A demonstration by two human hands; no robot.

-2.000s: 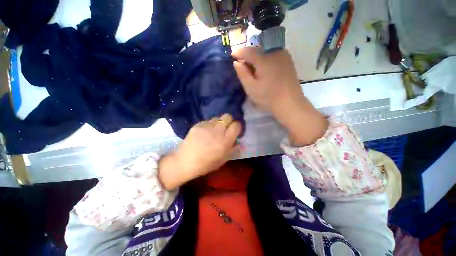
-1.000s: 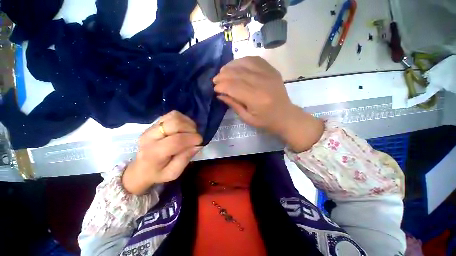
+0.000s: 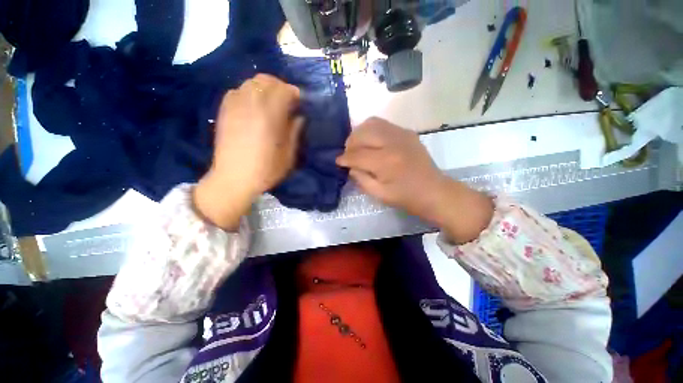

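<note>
A navy garment piece (image 3: 323, 127) lies partly folded below the sewing machine's presser foot (image 3: 338, 54), its upper end at the needle. My left hand (image 3: 258, 127) is on the cloth's left part, back of the hand up, fingers curled; its fingertips are partly hidden. My right hand (image 3: 386, 161) pinches the right edge of the piece between thumb and fingers. The pile of linked navy pieces (image 3: 142, 127) spreads to the left and joins the piece at the machine. The sewing machine head (image 3: 318, 19) is at the top centre.
A grey knob (image 3: 404, 69) sits right of the needle. Thread snips (image 3: 499, 60), a dark red screwdriver handle (image 3: 587, 78), brass-coloured pieces (image 3: 615, 127) and a white scrap (image 3: 663, 120) lie at the right. A ruler strip (image 3: 524, 176) runs along the front edge.
My left hand has moved up and right from the cloth's lower edge onto its left part. My right hand has moved slightly down and right. The cloth's lower part now lies bunched and flatter.
</note>
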